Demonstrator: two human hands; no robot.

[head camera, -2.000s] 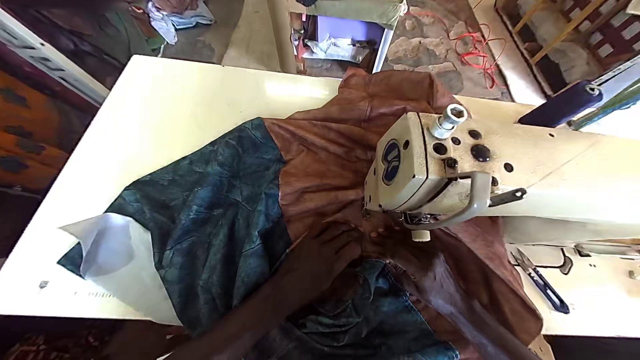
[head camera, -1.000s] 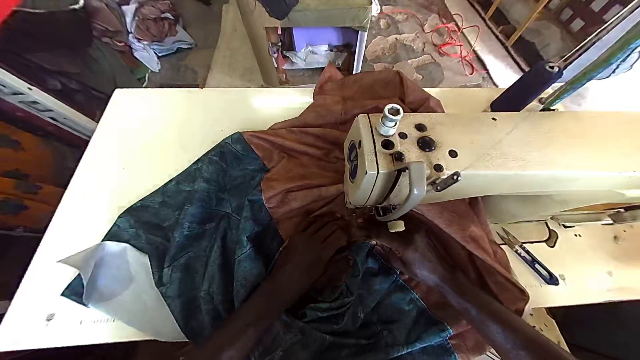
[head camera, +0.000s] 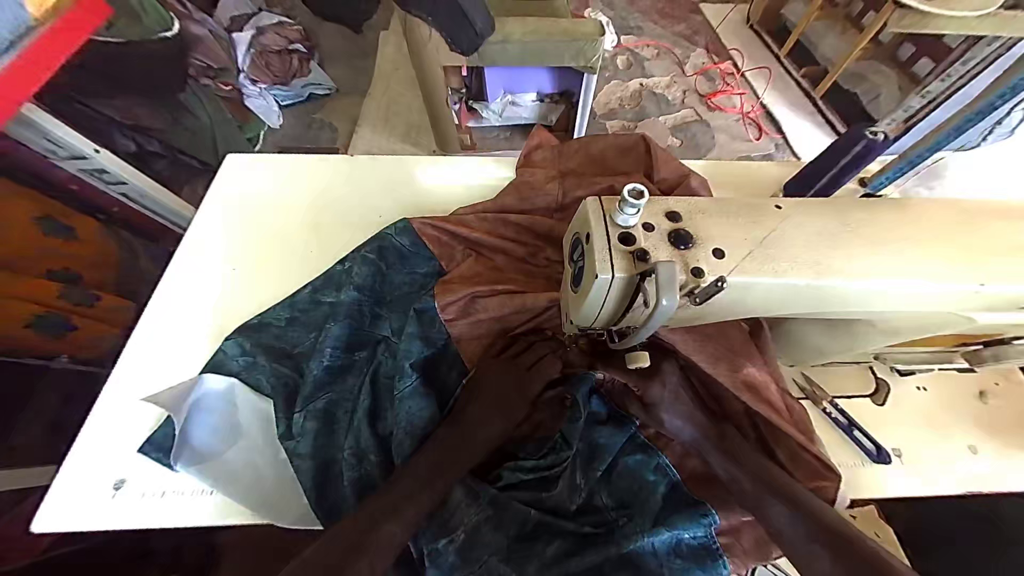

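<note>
A garment of brown fabric (head camera: 488, 280) and dark teal fabric (head camera: 344, 344) spreads over the sewing table and passes beneath the head of a sewing machine (head camera: 800, 256). My left hand (head camera: 512, 376) lies on the cloth just left of the needle area, fingers bent and pressing on it. Right of the needle area, my right hand (head camera: 632, 380) is on the cloth under the machine head; its fingers are partly hidden, so its hold is unclear. Needle and presser foot cannot be made out. A white piece of material (head camera: 232, 448) lies at the garment's left end.
Thread snips (head camera: 844, 420) with dark blue handles lie on the machine bed at right. A dark thread cone (head camera: 836, 164) stands behind the machine arm. The white tabletop (head camera: 280, 216) extends left. Beyond it are a wooden stand, a red cord (head camera: 732, 88) on the floor and piled cloth.
The view has shifted, so the table and machine sit lower in the picture. Both hands remain on the cloth beside the needle area.
</note>
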